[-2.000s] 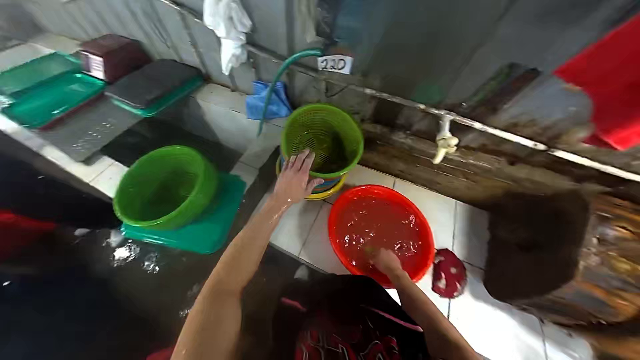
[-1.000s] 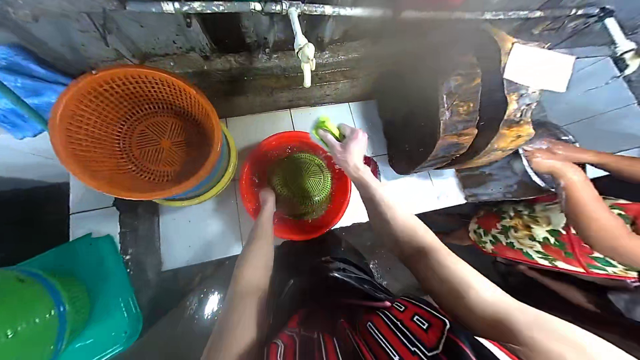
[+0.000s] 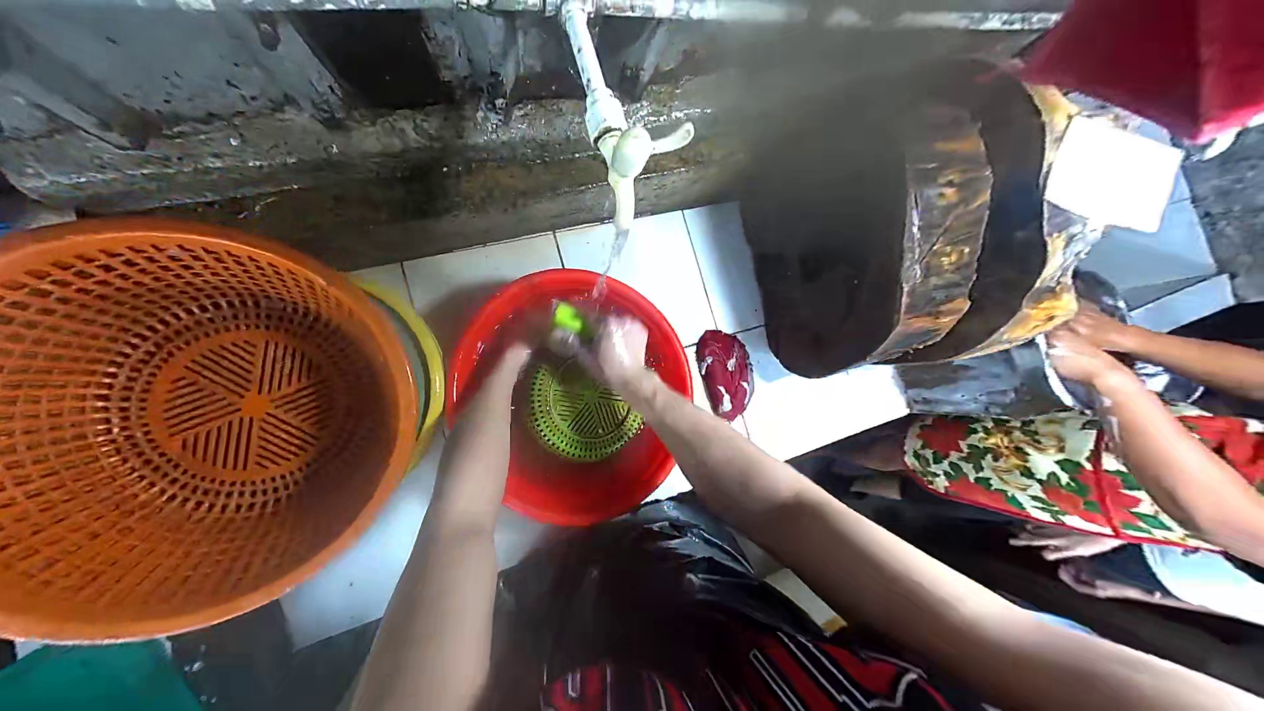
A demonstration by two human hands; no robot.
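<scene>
Both hands are over the red plastic basin (image 3: 652, 474), close together near its far side. My right hand (image 3: 620, 348) is blurred, beside a small bright green object (image 3: 568, 318) of unclear kind. My left hand (image 3: 521, 360) is blurred too, just left of that object; whether it grips anything cannot be told. Below the hands, a green perforated basket (image 3: 585, 420) lies in the basin's water. A thin stream of water runs from the white tap (image 3: 630, 153) into the basin. Against the basin's right side, on the tiles, rests a dark red sudsy cloth or pad (image 3: 725, 375).
A large orange perforated basket (image 3: 385, 474) stands at left over a yellow-rimmed container (image 3: 434, 370). Right of the basin is a big dark, taped container (image 3: 839, 247). Another person's hands (image 3: 1081, 346) work at far right, beside floral cloth. A pipe runs along the wall.
The view has shifted strongly. Two seconds ago the right hand was in the red basin, the left at a green basket left of it. A green basket now lies in the basin, and both hands are there.
</scene>
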